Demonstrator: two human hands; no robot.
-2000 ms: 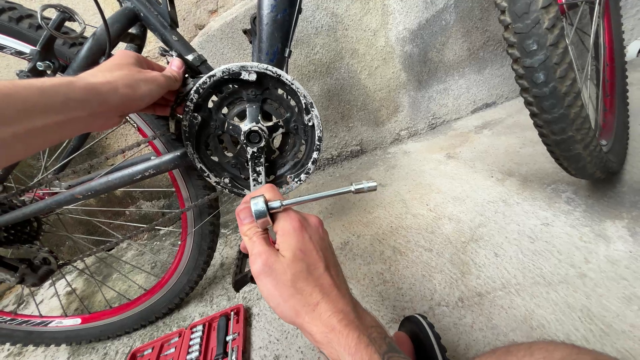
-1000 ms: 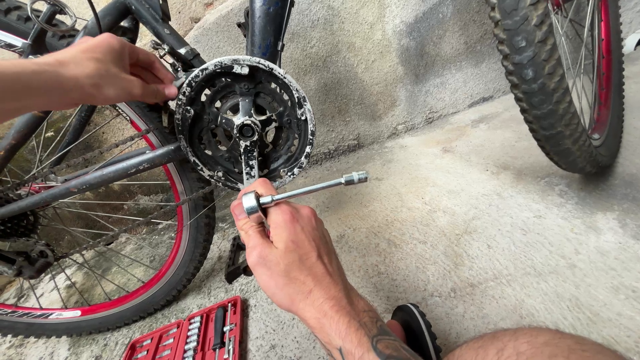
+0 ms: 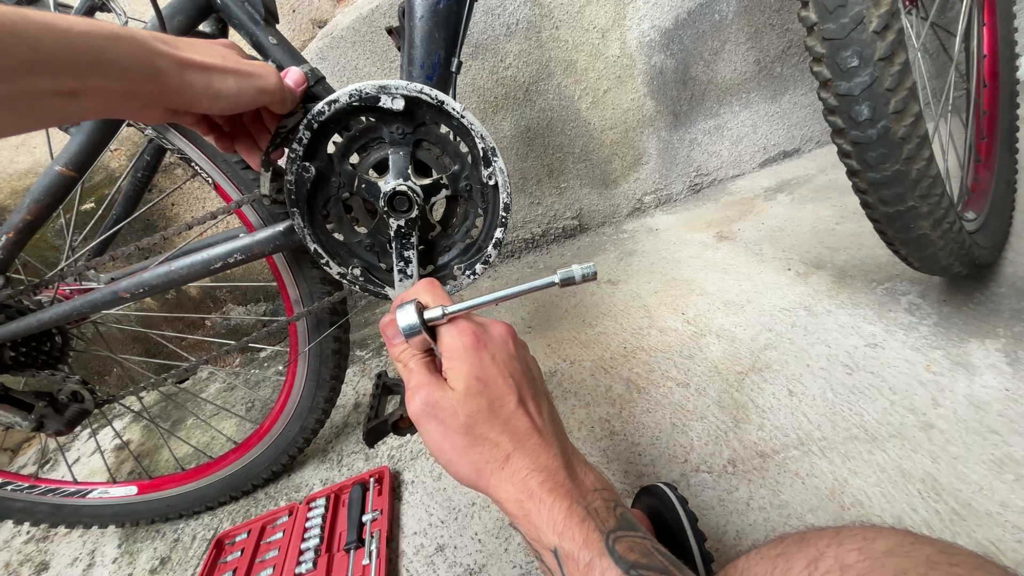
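Note:
My right hand [image 3: 472, 384] is closed around a socket ratchet [image 3: 413, 322], its extension bar and socket [image 3: 578, 274] pointing right; the fist lies at the lower end of the crank arm [image 3: 406, 248]. The worn black-and-white chainring guard [image 3: 498, 172] surrounds the chainrings, with the crank's centre hole facing me. At the guard's upper left, my left hand [image 3: 232, 92] has its thumb and fingers on the front derailleur [image 3: 276, 148], beside the seat tube. The derailleur is partly hidden by the fingers. The chain [image 3: 232, 344] runs back to the rear sprockets.
An open red socket set case [image 3: 384, 512] lies on the concrete at the bottom. A pedal [image 3: 386, 410] hangs below the crank. The rear wheel [image 3: 276, 416] is at left, the other wheel [image 3: 872, 136] at upper right. My shoe [image 3: 674, 524] and bare knee are at the bottom right.
My left hand has shifted slightly between frames and now sits closer around the derailleur than one second ago. My right hand still holds the ratchet at the crank arm.

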